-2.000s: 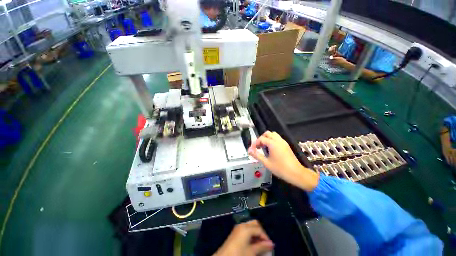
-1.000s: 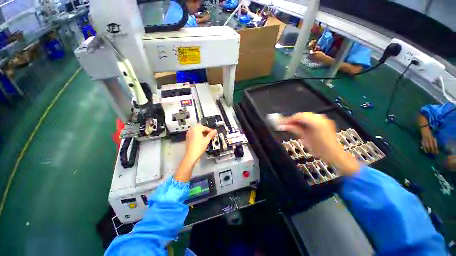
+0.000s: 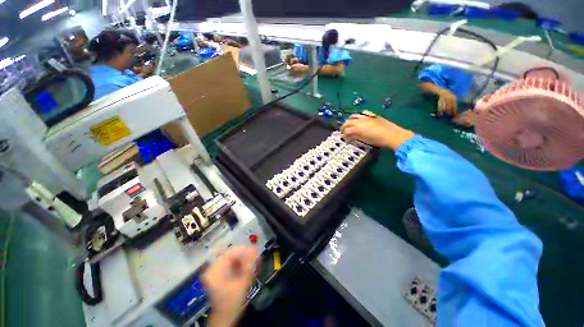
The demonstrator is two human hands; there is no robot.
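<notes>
The black parts tray (image 3: 253, 144) holds two rows of cream housings (image 3: 320, 167) with dark centres. My right hand (image 3: 373, 129) is at the far right end of the rows, fingertips down on the end housings; whether it grips one is hidden. My left hand (image 3: 229, 276) is blurred in front of the benchtop machine (image 3: 121, 281), near its red button; its grip cannot be made out. The right fixture (image 3: 195, 216) on the machine bed has a cream housing in it. The left fixture (image 3: 99, 237) is below the screwdriving head.
A grey-white mat (image 3: 378, 255) lies at the bench edge, with a few housings (image 3: 421, 297) on it. A pink desk fan (image 3: 530, 121) stands at right. A cardboard sheet (image 3: 208, 96) stands behind the machine. A cord runs behind the tray. Several people in blue are beyond.
The view has turned right. My left hand has left the right fixture and moved toward the machine's front. My right hand has moved from over the tray to the far end of the rows.
</notes>
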